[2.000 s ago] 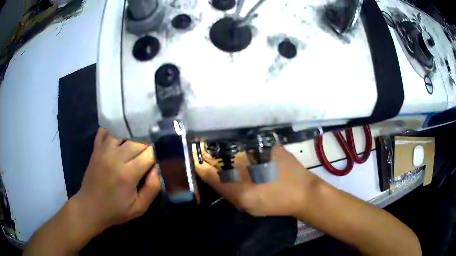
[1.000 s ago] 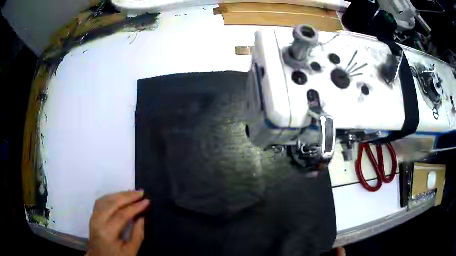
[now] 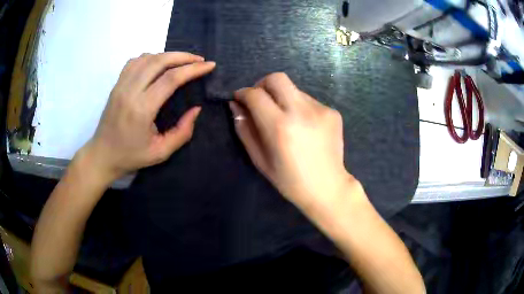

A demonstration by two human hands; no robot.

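A large black garment panel (image 3: 373,132) lies on the white machine table and hangs over its front edge. A smaller black patch piece (image 3: 218,93) shows by its edge on the panel, between the hands. My right hand (image 3: 293,129) pinches that edge between thumb and fingers. My left hand (image 3: 146,109) is left of it, over the panel, thumb and fingers apart, holding nothing. What lies under the right fingers is hidden.
The sewing machine head (image 3: 396,17) fills the top right. Red-handled scissors (image 3: 449,109) lie right of it. A small dark case (image 3: 489,150) and a tan card (image 3: 504,152) with white chalk (image 3: 512,162) lie at the right. The table's front edge (image 3: 448,192) runs below.
The view has moved closer to the panel's front part. Both hands are now over the cloth; the left has left the panel's side edge, and the right has come in and pinched the patch edge.
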